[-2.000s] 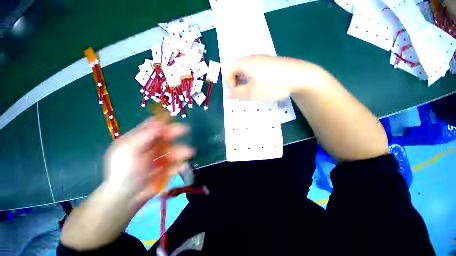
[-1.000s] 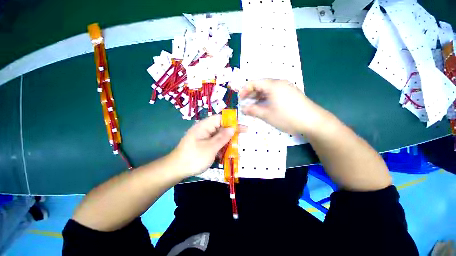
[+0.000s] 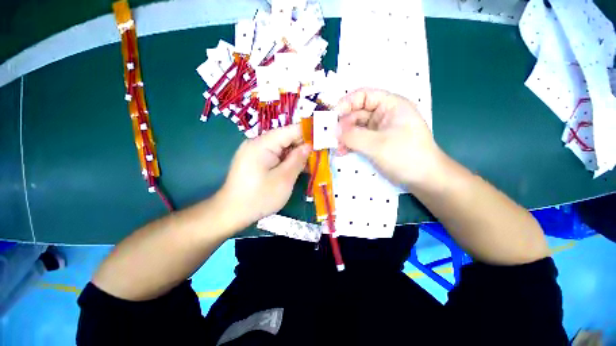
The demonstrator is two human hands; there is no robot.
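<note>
My left hand [image 3: 273,162] pinches an orange strip of wired film parts [image 3: 321,182] near its upper end. The strip hangs toward the bench edge, with red wires [image 3: 334,249] and small white connectors at its lower end. My right hand [image 3: 378,128] pinches the right edge of a white square pad [image 3: 325,130] with one dark dot. The pad lies over the upper end of the orange strip, between both hands. My right hand is above the long dotted sheet [image 3: 365,203]; its fingertips partly cover the pad's edge.
A heap of white pads and red wires [image 3: 277,74] lies upper centre. A laid-out orange strip [image 3: 138,115] with white connectors lies at left. Crumpled dotted sheets [image 3: 571,47] lie at far right. A crumpled whitish strip [image 3: 290,228] lies by the bench's near edge. Blue stools stand below right.
Both hands have come together around the strip's top. A white pad now shows over the orange film in front of my right fingers. The view has shifted slightly.
</note>
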